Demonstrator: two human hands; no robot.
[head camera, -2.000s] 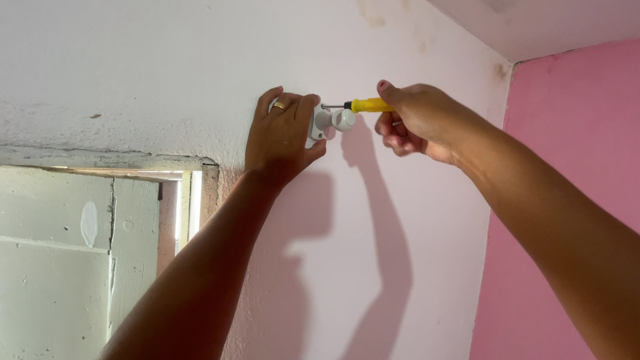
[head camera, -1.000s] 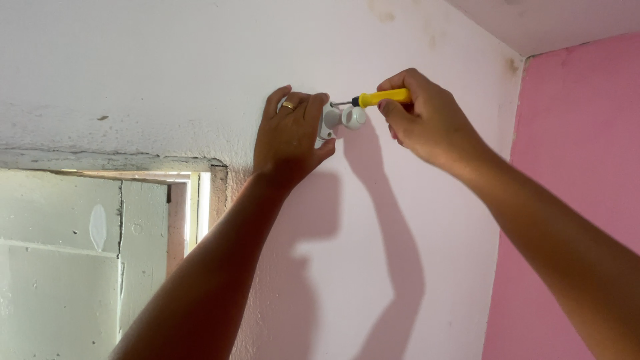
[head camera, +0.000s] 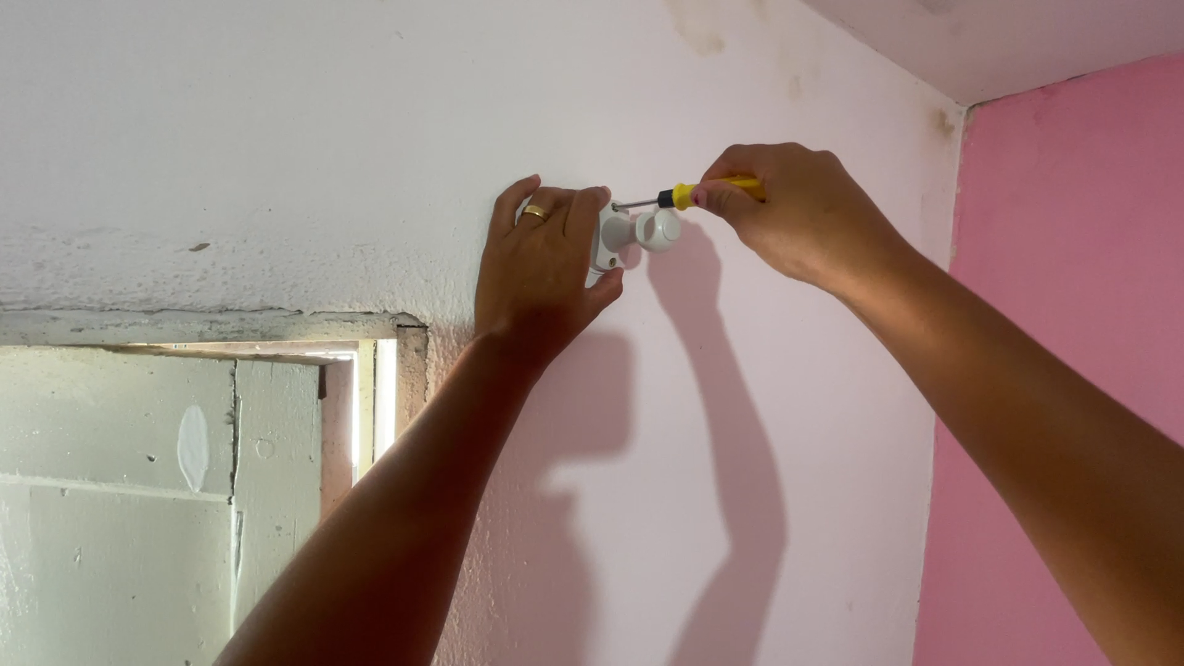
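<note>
A white plastic wall bracket (head camera: 610, 239) with a rounded knob-like arm (head camera: 658, 230) lies against the pale wall. My left hand (head camera: 546, 254), a ring on one finger, grips the bracket's left side, fingertips at its top edge and thumb near its lower edge. In my right hand (head camera: 786, 208) is a screwdriver (head camera: 684, 196) with a yellow handle and black collar. Its thin shaft points left, and the tip meets a screw spot (head camera: 618, 207) at the top of the bracket. A second screw or hole (head camera: 612, 263) shows near the bracket's bottom. My left fingers hide the bracket's left part.
At the lower left stands a pale wooden door or shutter (head camera: 120, 416) in a worn frame (head camera: 203, 326), light coming through its gap. A pink wall (head camera: 1064, 231) meets the pale wall at the right, under the ceiling (head camera: 1036, 37). Shadows of my arms fall below the bracket.
My right hand has turned about the screwdriver handle, its back now more raised and the fingers wrapped over the handle's end. My left hand stays on the bracket.
</note>
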